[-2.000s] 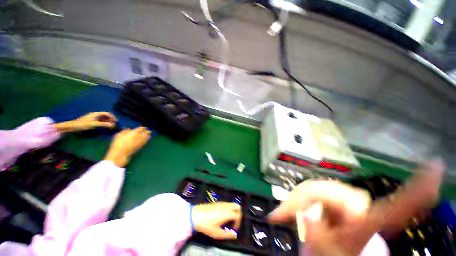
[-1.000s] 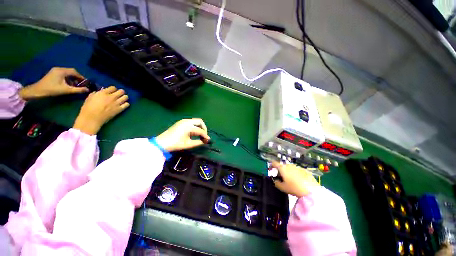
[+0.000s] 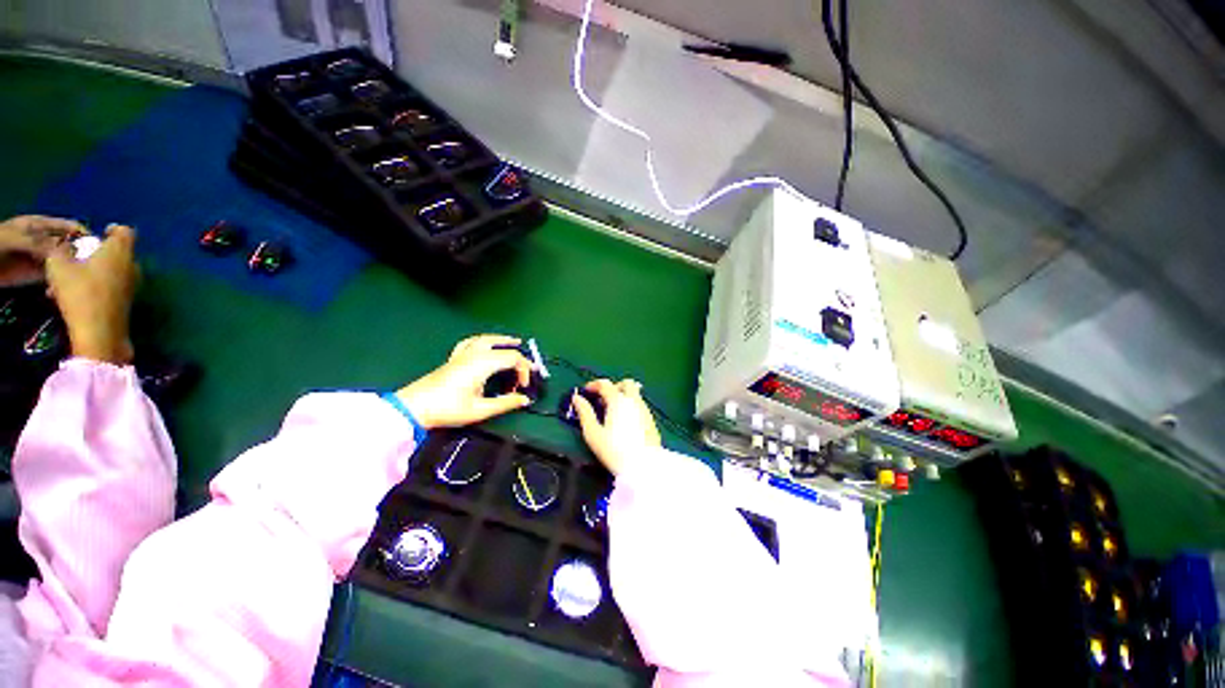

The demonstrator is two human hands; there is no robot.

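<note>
My left hand [image 3: 473, 384], with a blue band at the wrist, is closed on a small black unit [image 3: 517, 382] above the green mat, behind the tray. A white tag shows beside its fingertips. My right hand [image 3: 618, 425] is just to its right, fingers closed on another small black object [image 3: 586, 405]; I cannot tell exactly what it is. The black parts tray [image 3: 503, 570] lies in front, with round glossy units in pockets and one empty pocket. My right sleeve hides its right part. Thin black test leads [image 3: 605, 380] run behind my hands towards the power supplies.
Two power supplies [image 3: 806, 316] with red digits stand at back right, a paper sheet [image 3: 820, 558] before them. Stacked black trays [image 3: 390, 161] are at back left. A blue mat [image 3: 161, 175] holds two units near another person's hands [image 3: 94, 289]. Trays with yellow-centred units [image 3: 1048, 551] lie right.
My right hand has moved left from the power supplies to beside my left hand. The other person's hands have moved left, leaving two units on the blue mat. The paper sheet has come into view.
</note>
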